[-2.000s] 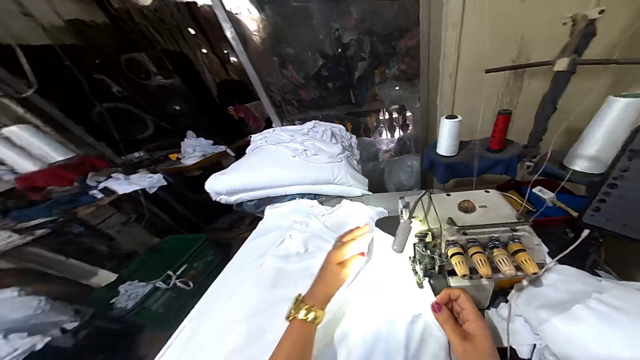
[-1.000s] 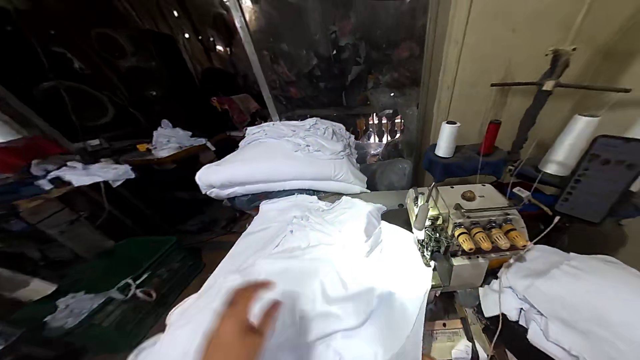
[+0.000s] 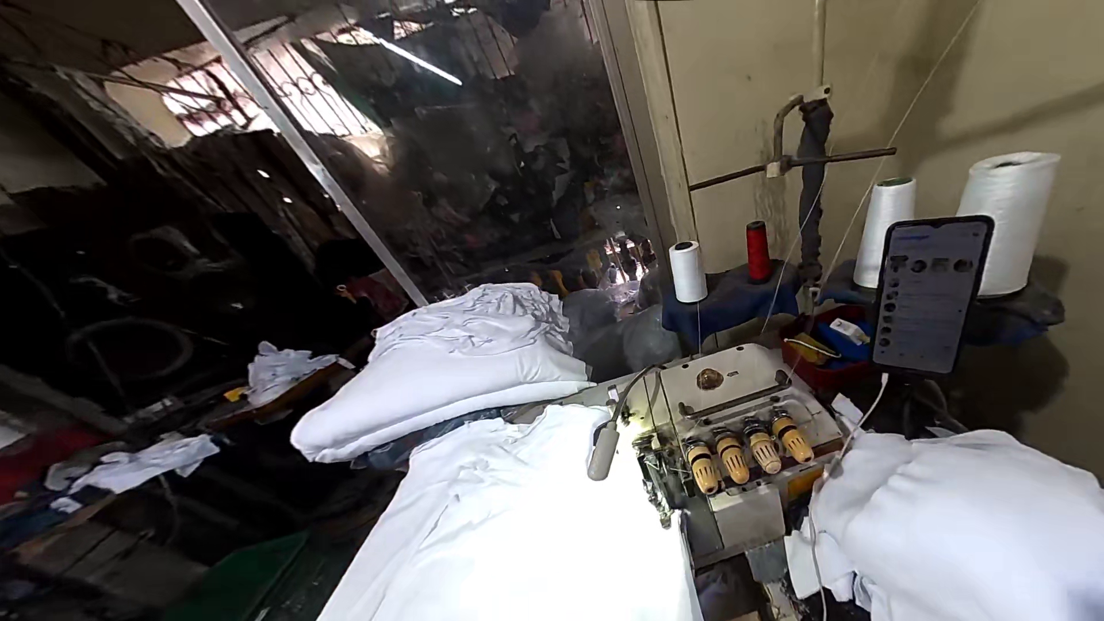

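Neither of my hands shows in the head view at this moment. A white fabric garment (image 3: 483,517) lies spread over the work surface, its right side brightly lit and touching the overlock sewing machine (image 3: 733,388). Above the cloth, beside the needle area, hangs a small grey lamp (image 3: 603,450) on a bent neck. Several yellowish tension dials (image 3: 733,457) line the machine's front. Behind the garment is a stack of folded white cloth (image 3: 457,371). More white fabric (image 3: 957,517) is heaped to the right of the machine.
Thread cones, one white (image 3: 687,272) and one red (image 3: 757,252), stand behind the machine. A phone (image 3: 932,293) with a lit screen is upright at the right, its white cable (image 3: 871,405) hanging down. A red tray (image 3: 824,366) holds small items. A green crate (image 3: 246,582) sits low left.
Both hands were at the white garment two seconds ago; one blurred hand was over it one second ago, and now neither shows. The view has tilted upward.
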